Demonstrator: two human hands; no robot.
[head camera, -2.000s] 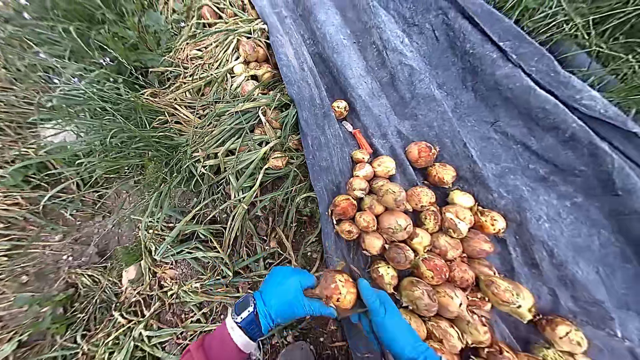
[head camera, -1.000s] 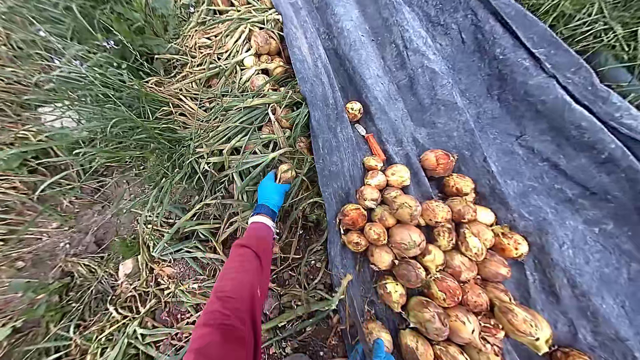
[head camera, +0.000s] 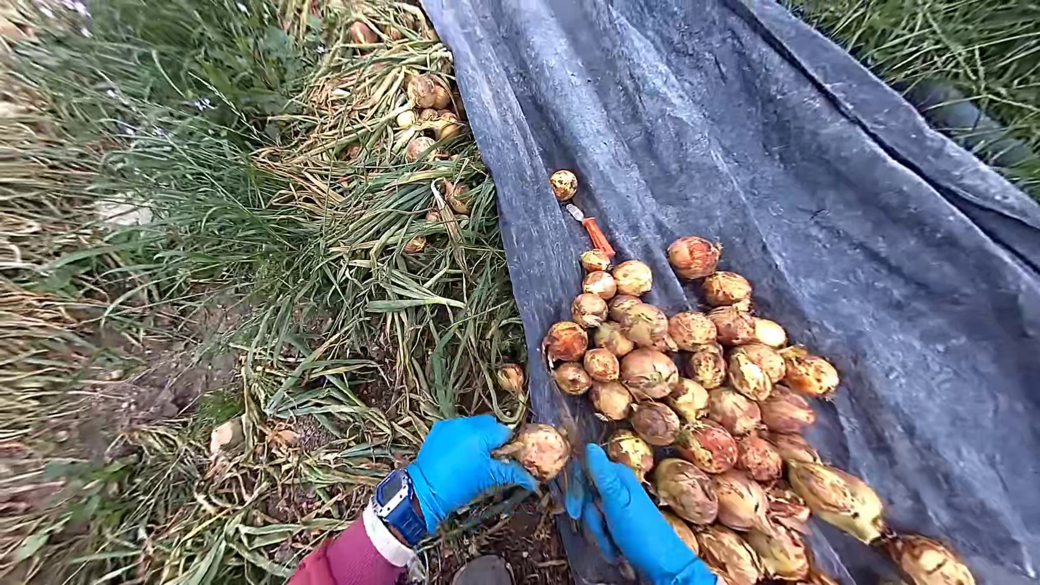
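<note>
My left hand (head camera: 467, 467), in a blue glove with a wristwatch above it, grips a brown onion (head camera: 543, 452) by its neck side at the bottom centre. Just right of that onion is my right hand (head camera: 630, 516), also gloved in blue, its fingers near the root end; blur hides whether they hold anything. A pile of onions (head camera: 648, 374) lies on dark sheeting (head camera: 780, 187) beside and beyond my right hand. An orange-handled knife or similar tool (head camera: 598, 237) rests on the sheeting between a lone onion (head camera: 563, 185) and the pile.
Left of the sheeting, onion tops (head camera: 406, 284) lie flattened over soil, with more onions (head camera: 429, 91) among them farther up. Green grass and weeds (head camera: 195, 154) grow at the far left. A shoe tip (head camera: 483, 571) shows at the bottom edge.
One second ago my left arm was stretched forward to an onion among the tops; now my left hand is back near my right hand, holding an onion. The right hand has come further into view.
</note>
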